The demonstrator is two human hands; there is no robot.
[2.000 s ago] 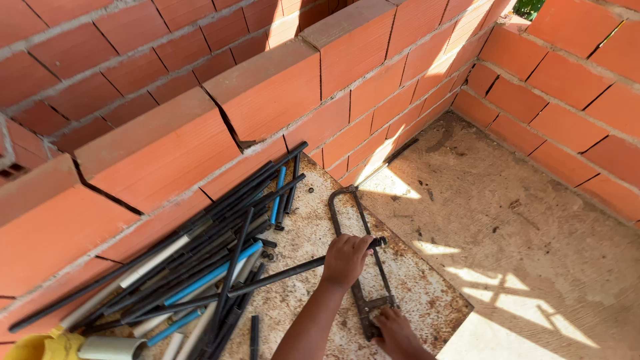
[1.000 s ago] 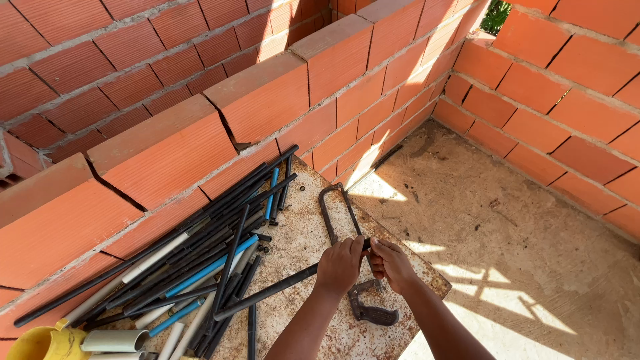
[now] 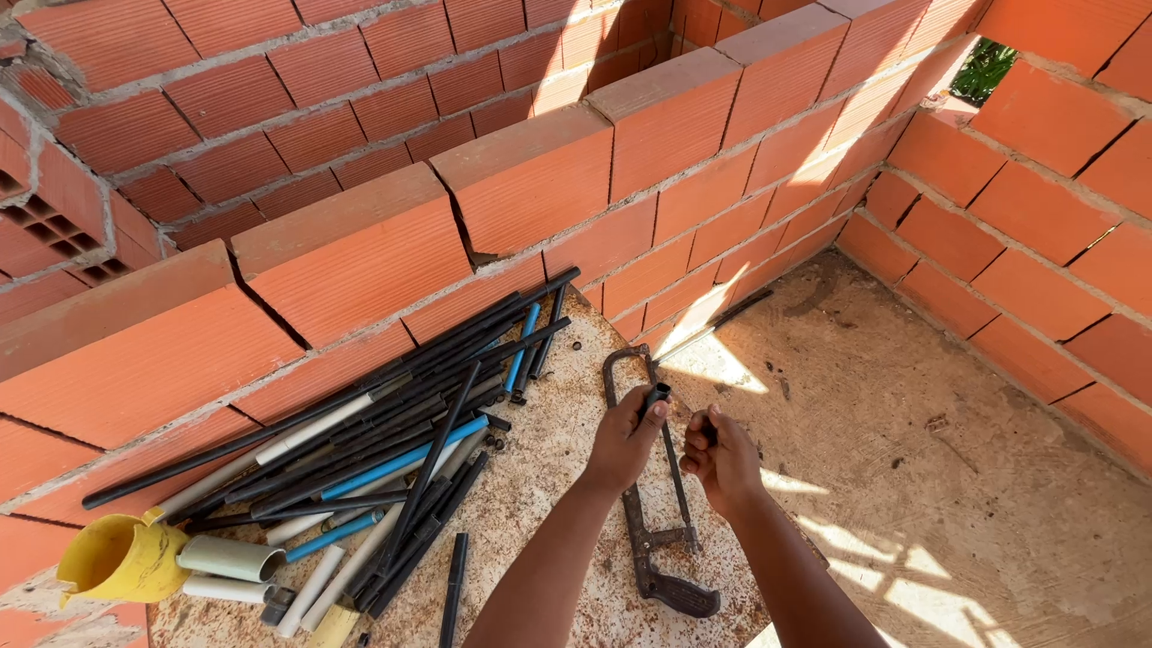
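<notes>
My left hand [image 3: 627, 436] is closed around a black plastic pipe [image 3: 658, 393], whose open end shows above the fingers. Just to the right, my right hand [image 3: 723, 453] pinches a small dark piece, mostly hidden by the fingers. The two hands are apart. Beneath them a hacksaw [image 3: 670, 589] lies on the rusty, speckled tabletop [image 3: 531, 504], its handle toward me. Left of the hands lies a heap of black, blue and white plastic pipes [image 3: 396, 468]. A short black pipe [image 3: 454, 589] lies alone near the table's front.
A low wall of hollow clay bricks [image 3: 540, 189] runs behind the table, meeting another brick wall [image 3: 1035, 261] at the right. A yellow plastic jug [image 3: 121, 558] stands at the lower left beside a wide pale pipe piece [image 3: 232, 556]. Right of the table is the concrete floor [image 3: 900, 450].
Two seconds ago my right hand was at the hacksaw's handle; a second ago both hands met at the pipe's end. Now my right hand is apart from my left, holding a small dark piece.
</notes>
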